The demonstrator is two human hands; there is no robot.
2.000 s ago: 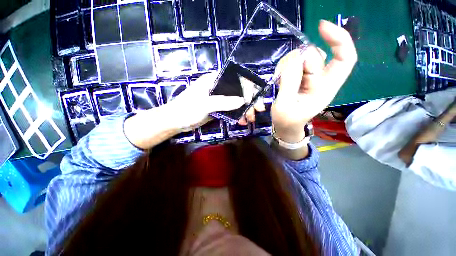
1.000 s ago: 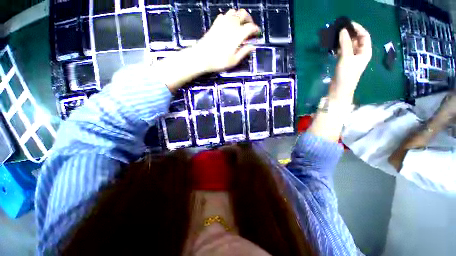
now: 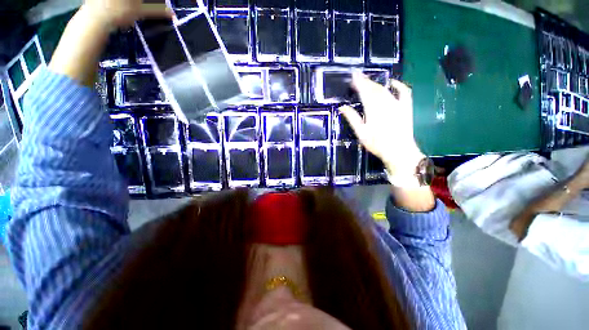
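My left hand [image 3: 126, 9] is at the top left, blurred and partly cut off by the edge. It holds the upper end of an adhesive sheet [image 3: 205, 71] with dark and grey rectangles divided by white lines. The sheet hangs tilted over the black parts tray [image 3: 134, 191]. My right hand [image 3: 381, 119] is over the tray's right part, fingers apart and empty. Its fingertips are at a dark panel [image 3: 336, 85] lying crosswise in the tray; whether they touch it is unclear. Other panels [image 3: 279, 161] lie in rows.
Dark scraps [image 3: 456, 64] and a small white square [image 3: 524, 82] lie on the green bench top [image 3: 484, 122]. An empty white grid sheet [image 3: 22, 71] is at the left. Another tray [image 3: 568, 97] is at the far right, beside another person's sleeve [image 3: 497, 187].
My left hand has moved up and left, and the adhesive sheet is now lifted and tilted. My right hand has left the dark scraps and moved left over the tray. The tray appears shifted right.
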